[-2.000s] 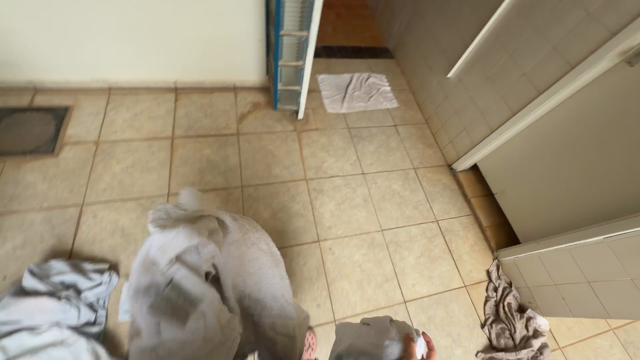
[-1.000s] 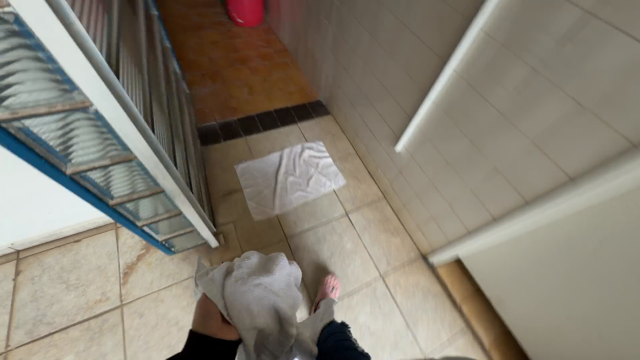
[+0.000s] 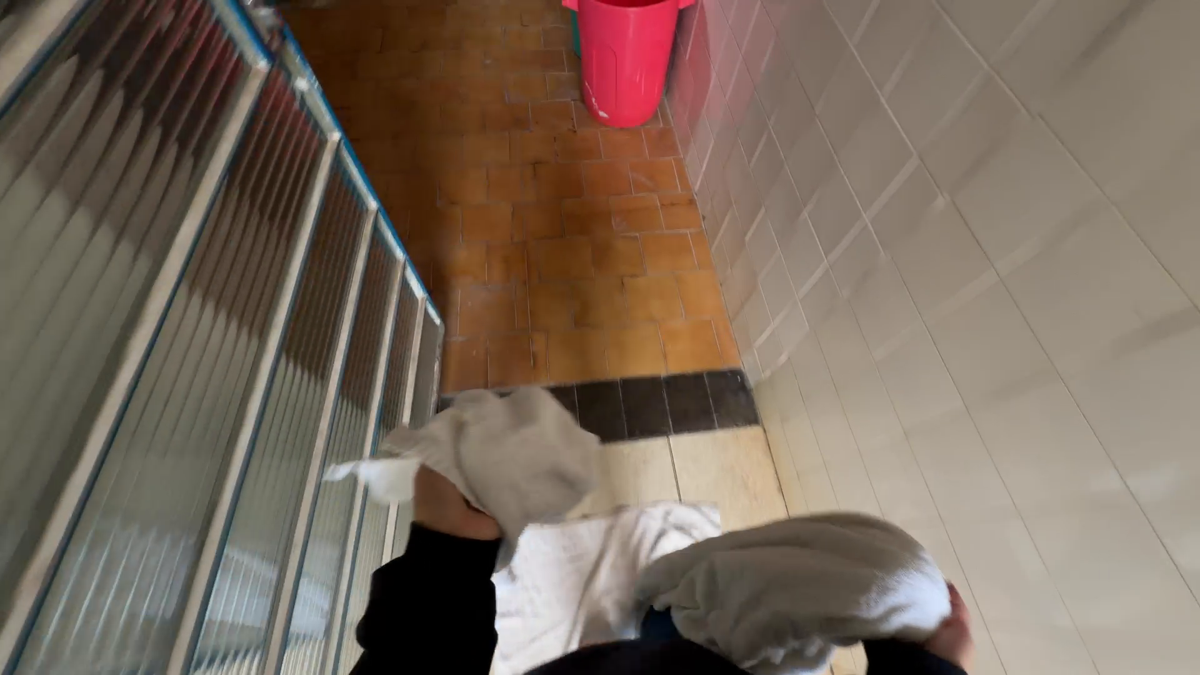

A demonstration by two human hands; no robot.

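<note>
My left hand [image 3: 450, 506], below a black sleeve, grips a bunched light grey cloth [image 3: 525, 455]; a white piece of fabric [image 3: 384, 478] sticks out on its left side. At the lower right my right hand [image 3: 954, 628] holds a larger bundled grey-white cloth [image 3: 806, 586] from its right end, the fingers partly hidden behind it. A white cloth [image 3: 562, 591] lies spread on the beige floor tiles beneath and between the hands, partly covered by the bundle and my sleeves.
A door with ribbed glass panes [image 3: 272, 375] stands along the left. The tiled wall [image 3: 937, 281] runs along the right. A dark tile threshold [image 3: 642, 408] crosses ahead, with an orange-brown tiled floor [image 3: 581, 281] beyond. A red plastic bin [image 3: 628, 61] stands by the wall.
The view has moved forward to the doorway. The spread white cloth, farther off before, now lies right below me. My hands are now apart, each with a cloth.
</note>
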